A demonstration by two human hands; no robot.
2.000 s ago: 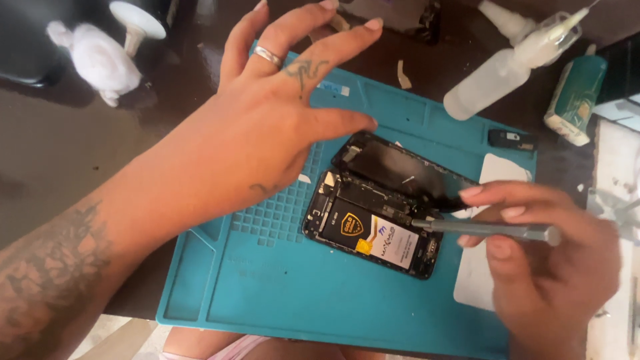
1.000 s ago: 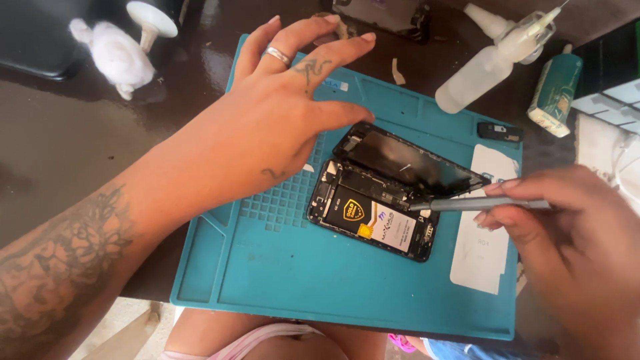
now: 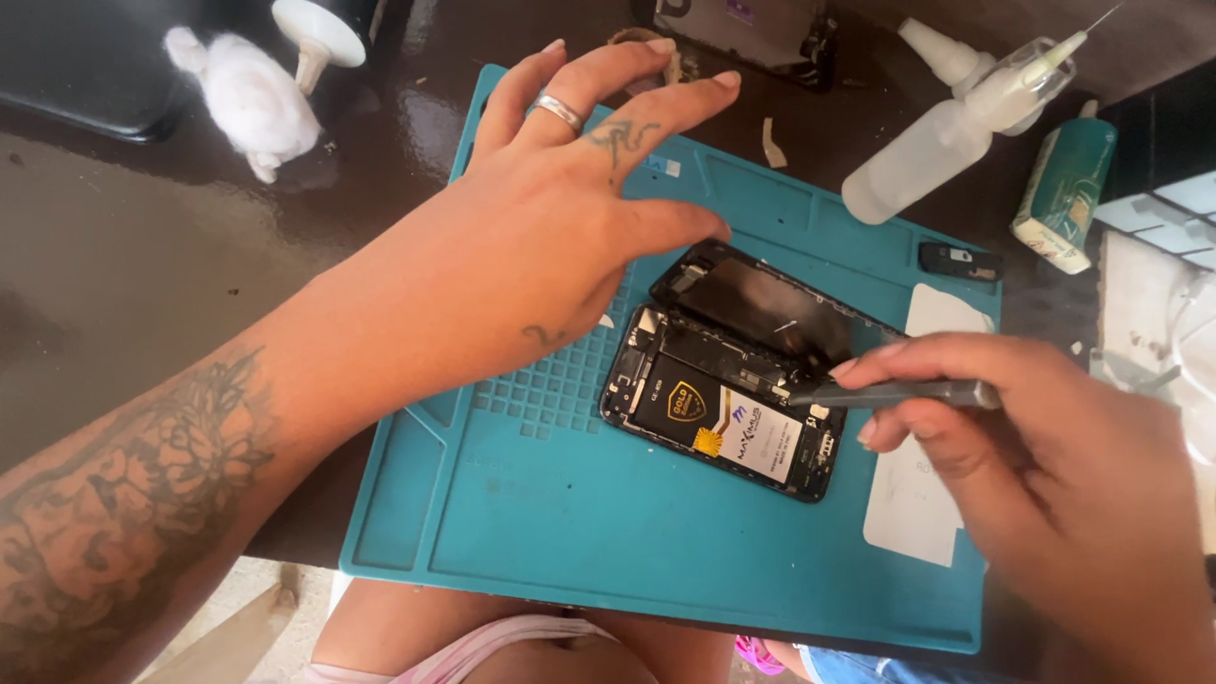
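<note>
An opened smartphone lies on a teal silicone repair mat (image 3: 665,541). Its body, with a black and white battery (image 3: 727,418), faces up, and the detached-looking screen assembly (image 3: 779,309) rests along its upper side. In my right hand (image 3: 1026,456) is a slim grey metal tool (image 3: 912,393), pinched between thumb and fingers; its tip is at the phone's inner edge beside the battery. My left hand (image 3: 570,190) spreads its fingers over the mat's upper left, the thumb tip close to the screen's top corner. Whether that thumb touches the screen, I cannot tell.
Beyond the mat stand a translucent needle-tipped bottle (image 3: 921,157), a green and white box (image 3: 1064,190) and another phone part (image 3: 750,33). White cotton (image 3: 256,100) lies at upper left near a white suction cup (image 3: 318,38). A white paper piece (image 3: 917,475) and small black part (image 3: 959,261) are on the mat.
The tool in my right hand stays at much the same place on the phone, with its handle's tilt slightly altered. My left hand keeps its spread pose.
</note>
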